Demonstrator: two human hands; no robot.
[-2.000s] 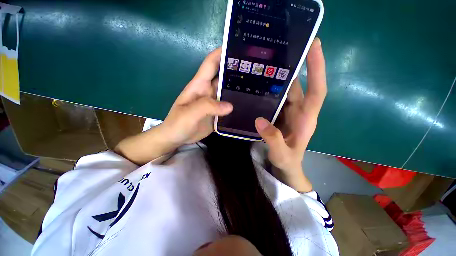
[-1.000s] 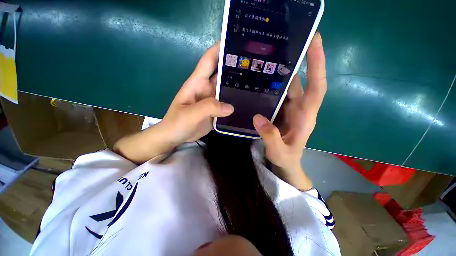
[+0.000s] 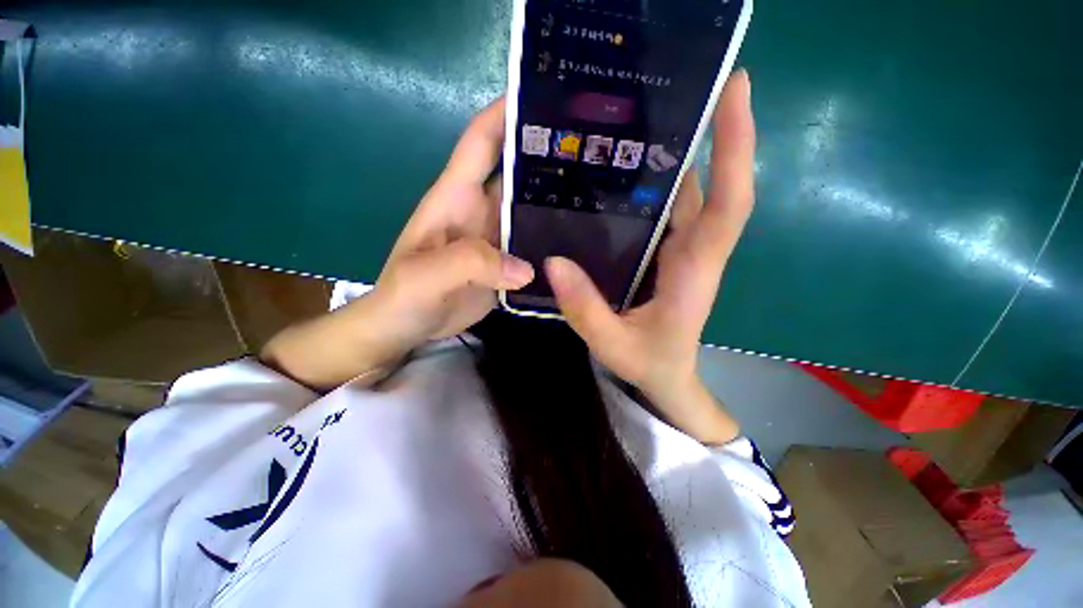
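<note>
A smartphone [image 3: 612,143] with a white rim and a dark lit screen is held upright over the front edge of the green bench, its top end cut off by the picture's edge. The screen shows lines of text and a row of small pictures. My left hand [image 3: 445,249] grips its left side, with the thumb at the lower left of the screen. My right hand [image 3: 671,285] supports its right side, with the thumb over the lower middle of the screen, close to the left thumb.
The glossy green bench top [image 3: 273,131] spans the view. A yellow and white card [image 3: 14,178] hangs at the far left. Cardboard boxes [image 3: 873,517] and red material [image 3: 968,517] lie below the bench on the right, with an open cardboard box [image 3: 131,303] below on the left.
My right thumb has moved left across the lower screen towards my left thumb. The phone and both hands have shifted slightly left and up. The row of small pictures differs from the earliest frame.
</note>
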